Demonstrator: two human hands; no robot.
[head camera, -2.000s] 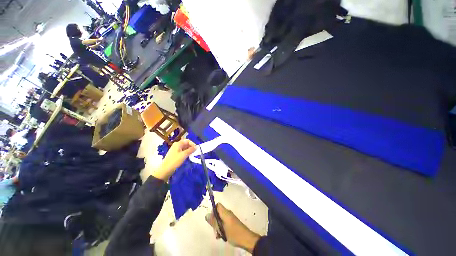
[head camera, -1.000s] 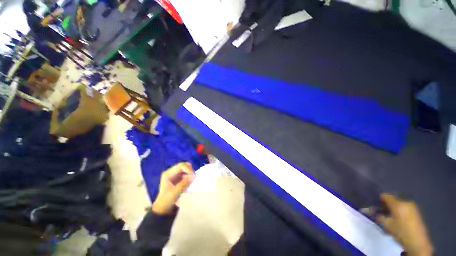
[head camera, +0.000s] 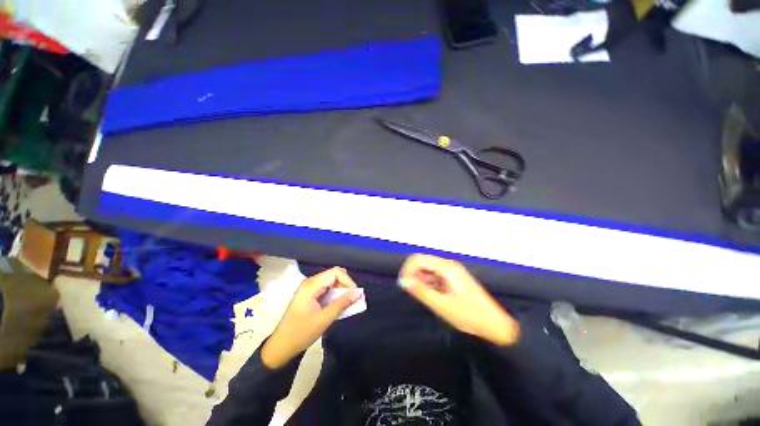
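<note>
A long white interfacing strip (head camera: 358, 218) lies flat along the near table edge on a blue fabric panel (head camera: 208, 218), which shows as thin edges. My left hand (head camera: 315, 309) pinches a small white offcut (head camera: 353, 304) in front of the table edge. My right hand (head camera: 454, 298) is beside it with fingers curled near the strip's near edge; whether it holds anything is not clear. The tailor's shears (head camera: 454, 148) lie on the dark table beyond the strip, touched by no hand. A stack of blue cut pieces (head camera: 275, 85) lies farther back.
A black phone (head camera: 468, 23) and a white scrap (head camera: 560, 38) with a black item lie at the far side. A dark iron (head camera: 740, 166) stands at the right end. A wooden stool (head camera: 71, 250), blue cloth (head camera: 179, 291) and a carton (head camera: 25, 320) are on the left floor.
The view has turned right along the table. The shears, earlier in my right hand, now lie on the table. My right hand has come close to my left.
</note>
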